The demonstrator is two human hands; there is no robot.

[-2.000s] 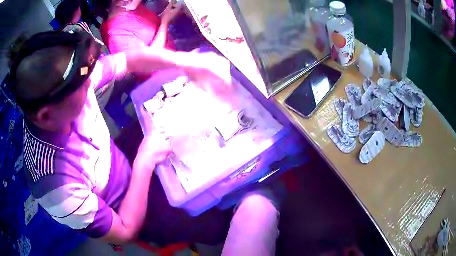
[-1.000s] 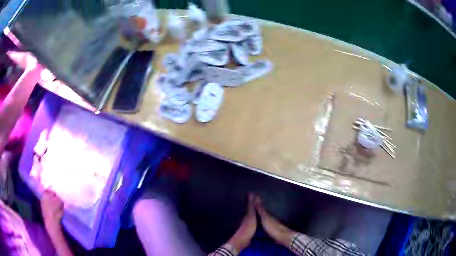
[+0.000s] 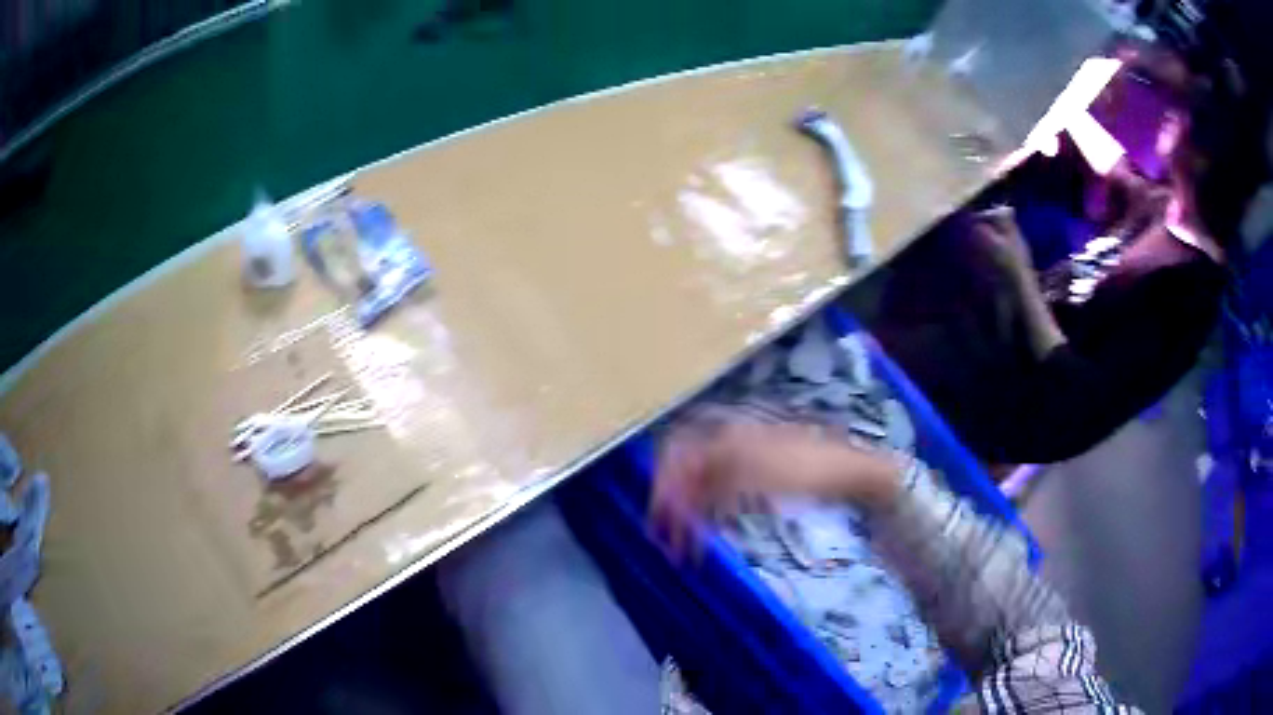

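My right hand (image 3: 761, 475) is blurred and reaches across the blue plastic bin (image 3: 782, 615) beside my knee. Its fingers are near the bin's left wall, and I cannot tell whether they hold anything. The bin holds many loose grey-white parts (image 3: 824, 573). My left hand is not in view; only a bit of checked sleeve shows at the bottom edge.
On the tan bench (image 3: 559, 307) are a small white cup (image 3: 284, 448) with thin sticks, a blue-and-clear packet (image 3: 366, 259), a small white bottle (image 3: 265, 249) and a brush-like tool (image 3: 846, 189). Parts (image 3: 25, 601) lie at the left edge. A person in dark clothes (image 3: 1117, 335) sits right.
The view has swung to the right, from the neighbour's tray to the blue bin. My hands were together over my lap; now my right hand is over the bin and my left is out of view.
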